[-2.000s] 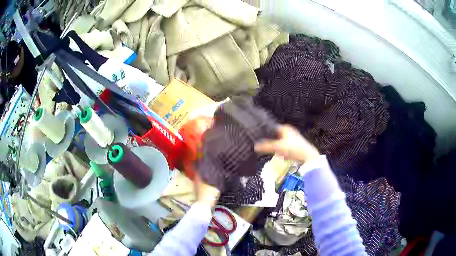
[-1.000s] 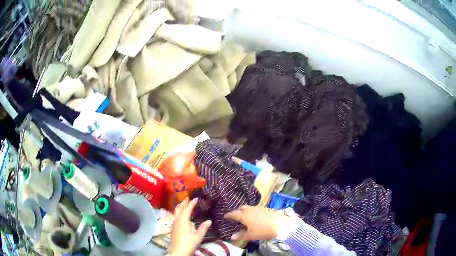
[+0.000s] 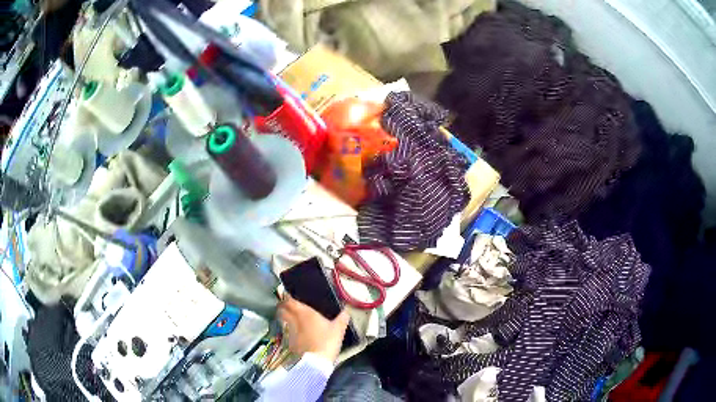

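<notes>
My left hand [image 3: 312,328] is at the lower middle, on the black mobile phone [image 3: 312,284], with fingers at its left edge and the thumb across its lower part. Part of the phone is hidden under the hand. Red-handled scissors [image 3: 366,275] lie just right of the phone; their blades are hard to make out. My right hand is not in view. A striped dark garment piece [image 3: 424,184] lies bunched beside the orange plastic bag [image 3: 351,145], untouched.
Thread cones, one dark [image 3: 243,166], stand at left above the white overlock machine [image 3: 157,314]. A red box [image 3: 298,126] and carton [image 3: 326,74] are behind. Dark cloth [image 3: 542,118] and striped pieces [image 3: 549,314] are heaped at right, near a blue crate [image 3: 491,224].
Both hands have left the striped piece, which now lies by the orange bag. My left hand has moved down onto the phone. My right hand has gone out of view. The camera view has shifted.
</notes>
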